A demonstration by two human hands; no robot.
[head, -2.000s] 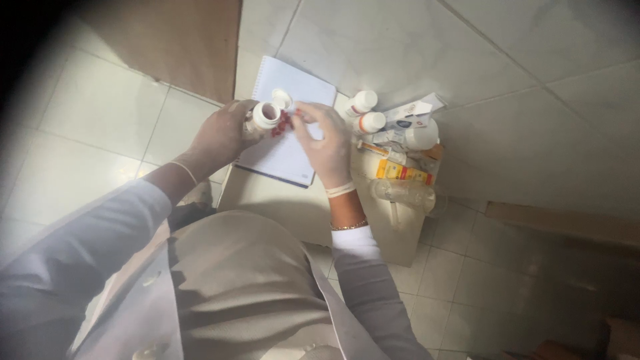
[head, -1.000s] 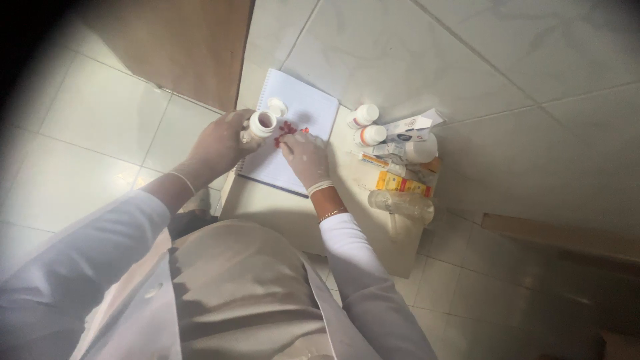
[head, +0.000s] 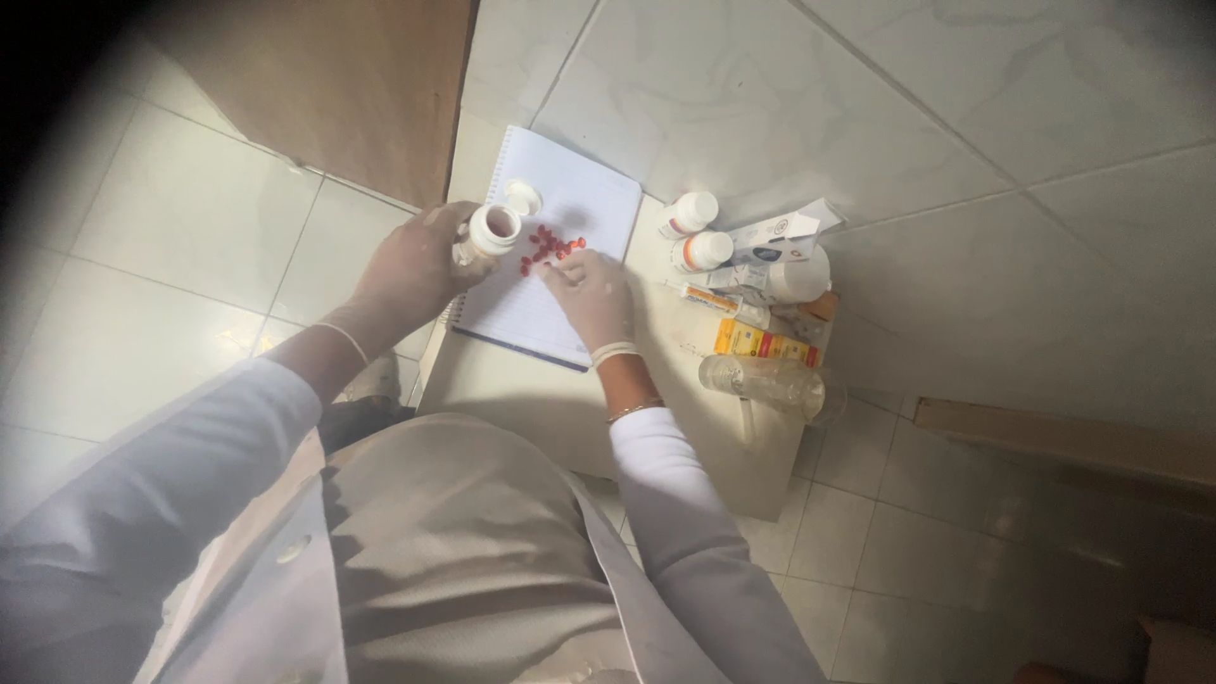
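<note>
Gloved, my left hand (head: 427,256) holds a white plastic pill bottle (head: 494,228) with its uncapped mouth turned up toward me, at the left side of a spiral notebook (head: 532,309). A white cap (head: 522,198) lies on the page just past the bottle. Red softgel capsules (head: 546,245) are scattered in a loose group on the paper. My right hand (head: 591,294), also gloved, rests over the page with its fingertips close together at the near edge of the capsules. Whether a capsule is between those fingertips cannot be told.
Right of the notebook on the small white table (head: 503,380) stand two white bottles (head: 692,213) with orange-marked labels. Beside them lie a white carton (head: 774,237), a white round container (head: 800,277), a yellow box (head: 760,340) and a clear plastic bottle (head: 760,377). A tiled wall borders the table.
My right hand has come down from beside the bottle mouth to the near edge of the capsules on the page. My left hand still holds the bottle.
</note>
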